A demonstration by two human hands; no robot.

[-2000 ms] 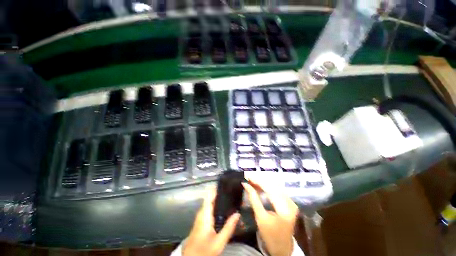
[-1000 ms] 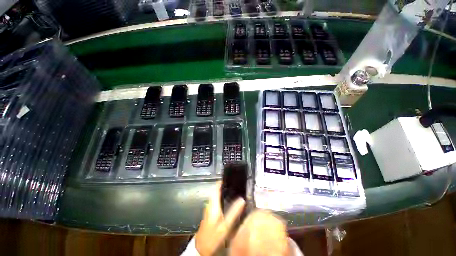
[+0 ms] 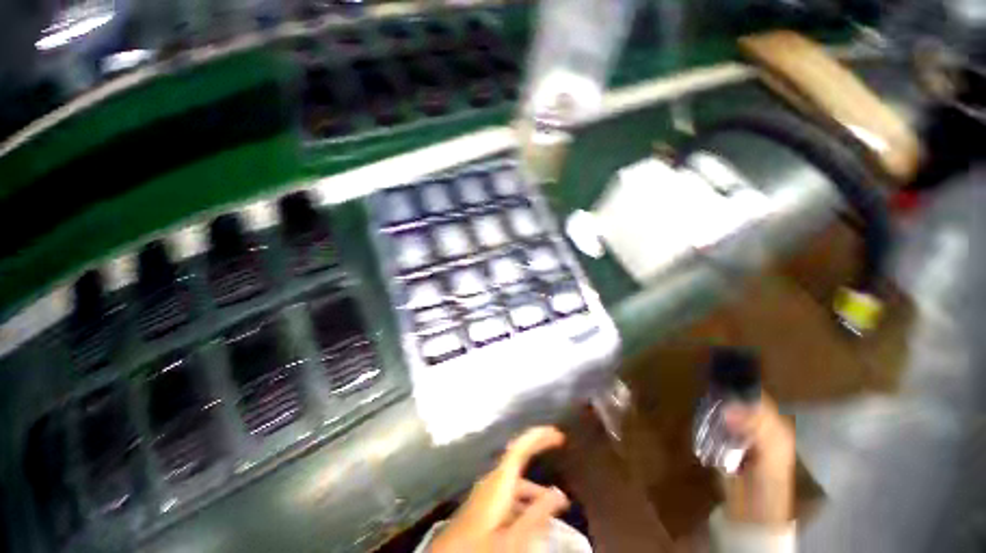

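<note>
The picture is blurred. My right hand (image 3: 765,459), low right of centre, holds a dark keypad phone (image 3: 731,383) upright, off the bench and above the brown boxes. My left hand (image 3: 508,502) is at the bottom, below the lens tray, with its fingers apart and nothing seen in them. The pale lens tray (image 3: 519,380) stands at centre with rows of small framed squares. The clear phone tray (image 3: 270,454) lies at left with two rows of dark phones.
A white box (image 3: 654,216) is right of the lens tray, with a black hose (image 3: 811,151) curving past it to a yellow label. A tan piece (image 3: 833,92) lies at far right. Brown boxes (image 3: 665,405) are below the bench edge. Another phone tray (image 3: 400,81) is on the green conveyor.
The view has turned to the right. My hands have parted; the phone held between them is now in my right hand, off to the right. My left hand has let go.
</note>
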